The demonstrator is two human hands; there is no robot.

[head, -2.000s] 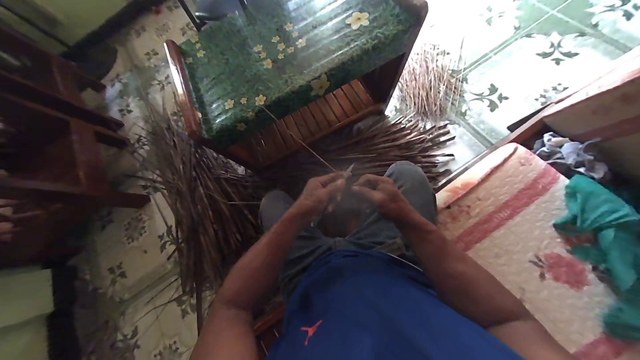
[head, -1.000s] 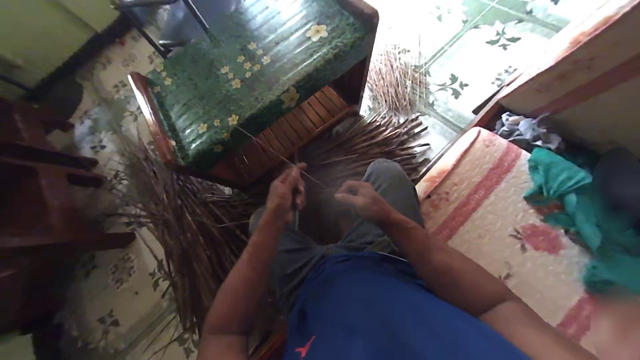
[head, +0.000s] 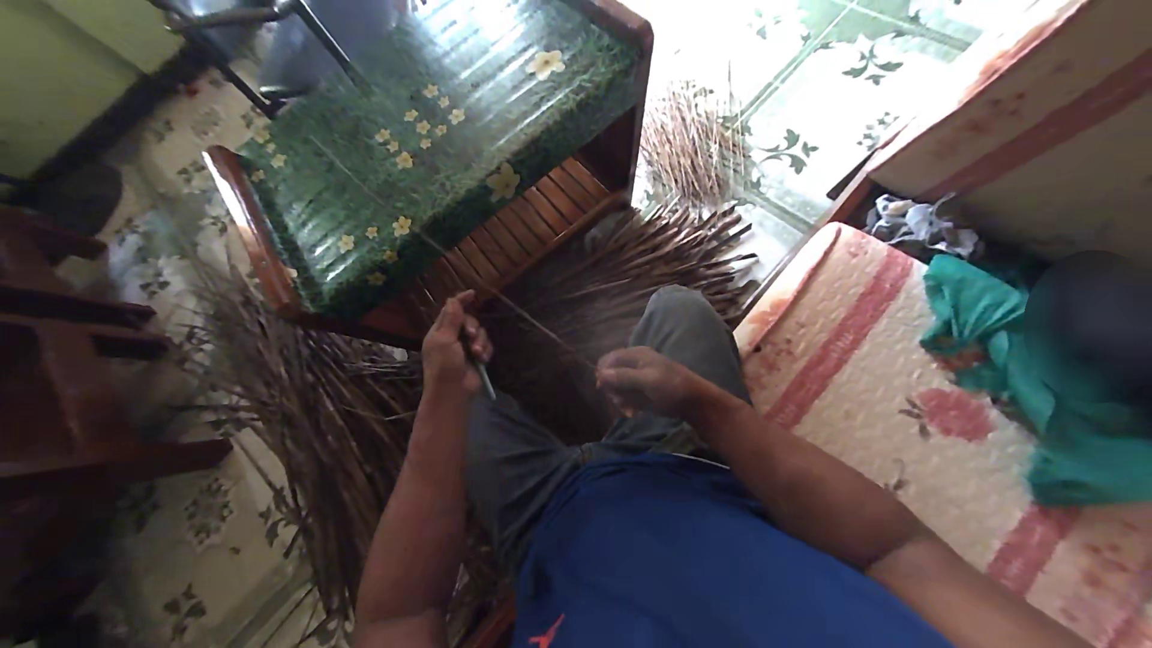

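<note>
My left hand (head: 456,346) is closed around a slim tool (head: 486,381), perhaps a knife, whose pale end points down toward my lap. To its right, my right hand (head: 637,380) pinches the near end of a long thin plant strip (head: 540,328), probably a leaf midrib. The strip runs up and left past my left hand and over the table edge. Long brown dried stalks (head: 324,423) lie heaped on the floor left of my legs. More stalks (head: 675,252) fan out beyond my right knee.
A wooden table with a glossy green floral cover (head: 360,198) stands in front of me. Thin pale sticks (head: 693,144) lie on the tiles behind it. At right is a cushioned seat (head: 846,360) with a green cloth (head: 1017,360). Dark wooden furniture (head: 81,360) stands at left.
My hands were together at the strip two seconds ago; they are now apart. Since one second ago, my right hand has stayed low by the right knee.
</note>
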